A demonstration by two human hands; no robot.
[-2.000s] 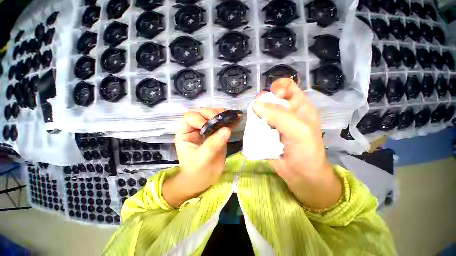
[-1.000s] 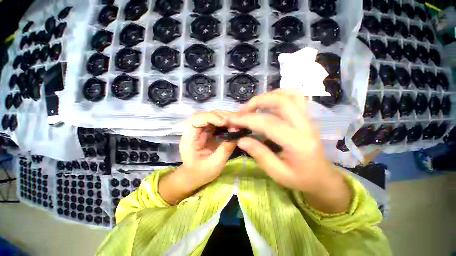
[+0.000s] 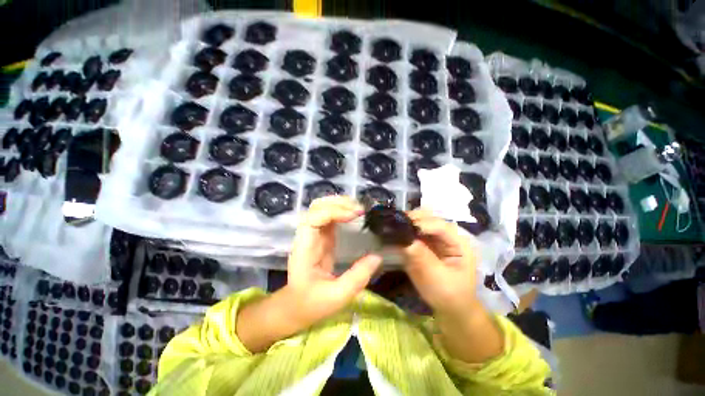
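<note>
A black round part point(image 3: 390, 225) is held above the front edge of the middle blister tray point(image 3: 255, 220). My right hand point(image 3: 444, 259) grips it at its right side between thumb and fingers. My left hand point(image 3: 328, 259) is at its left, thumb and fingers apart, fingertips close to the part; whether they touch it is unclear. A white wiping cloth point(image 3: 446, 193) lies crumpled on the tray's right front, over some pockets. The tray holds rows of black round parts, one per pocket.
A smartphone point(image 3: 83, 174) lies on the left sheet beside loose black parts point(image 3: 45, 139). Another filled tray point(image 3: 560, 182) is at the right. Small items, including an orange stick-like tool point(image 3: 662, 216), lie on the green mat. A person's dark-clothed leg point(image 3: 645, 309) shows lower right.
The wiping cloth has left my right hand and lies on the tray. The black part has passed from my left hand to my right. The view has shifted, showing more of the bench.
</note>
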